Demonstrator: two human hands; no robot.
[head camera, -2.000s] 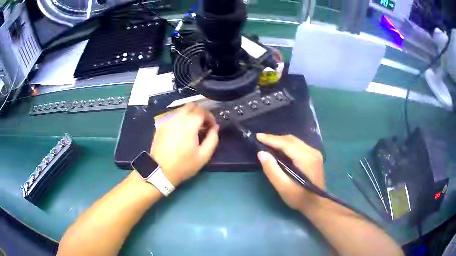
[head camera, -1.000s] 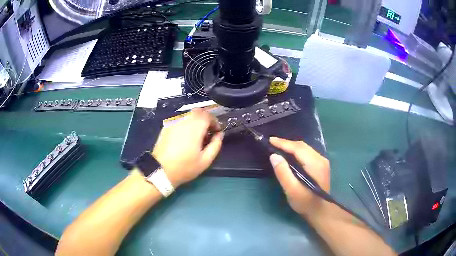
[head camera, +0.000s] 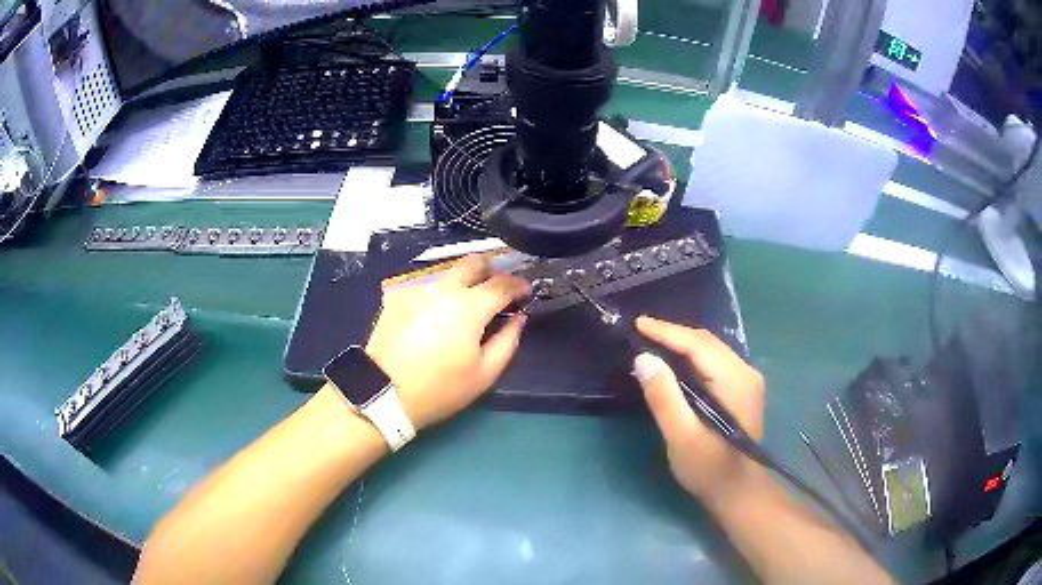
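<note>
A grey LED strip module (head camera: 660, 262) with a row of round seats lies tilted on the black work pad (head camera: 571, 371), partly under the microscope (head camera: 556, 211). My left hand (head camera: 451, 326), bare with a watch on the wrist, is at the strip's left end, fingertips on or beside it. What its fingers pinch is too small to tell. My right hand (head camera: 706, 417) holds the black soldering iron (head camera: 711, 408) like a pen. Its metal tip points up-left and reaches the strip near its left seats. Whether it touches is unclear.
A stack of strip modules (head camera: 128, 371) stands at left, with flat strips (head camera: 203, 239) behind it. A keyboard (head camera: 306, 118) and papers are upper left. A fan (head camera: 471, 177) is behind the microscope. A black stand (head camera: 954, 429) with a sponge (head camera: 907, 496) and thin metal prongs (head camera: 855, 455) are at right.
The whole view has shifted, so the bench objects appear further right and slightly lower. Both hands stay at the strip. The iron's tip still points at its left seats.
</note>
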